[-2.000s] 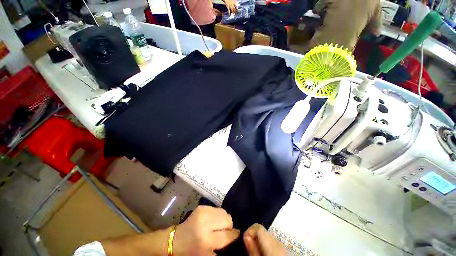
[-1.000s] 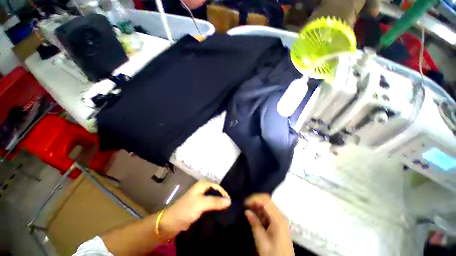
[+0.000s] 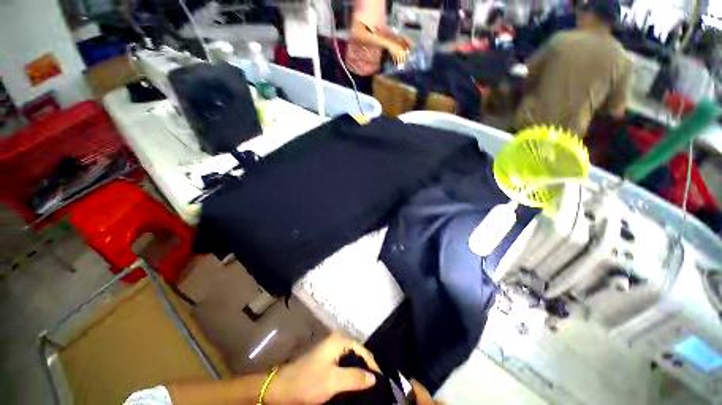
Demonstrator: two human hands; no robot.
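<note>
A dark garment piece [image 3: 340,190] lies across the white tabletop, with a shinier navy part [image 3: 447,245] beside the machine needle area. Its near end hangs down to my hands at the bottom edge. My left hand [image 3: 336,370], with a yellow bracelet at the wrist, is shut on the black cloth. My right hand [image 3: 423,394] is mostly cut off by the bottom edge; only a small part shows beside the cloth. A small shiny, pale thing [image 3: 404,386] shows between the hands, too blurred to name.
The white sewing machine [image 3: 609,269] stands at right with a white lamp [image 3: 492,229], a yellow-green fan [image 3: 541,165] and a green handle [image 3: 677,142]. A black box [image 3: 215,107], red stool [image 3: 127,221] and metal-framed brown board [image 3: 134,340] are at left. People are behind.
The view has tilted up, so the scene sits lower. My hands raised and spread the cloth end, then moved low in view; my right hand is now mostly cut off. A shiny thing now shows between them.
</note>
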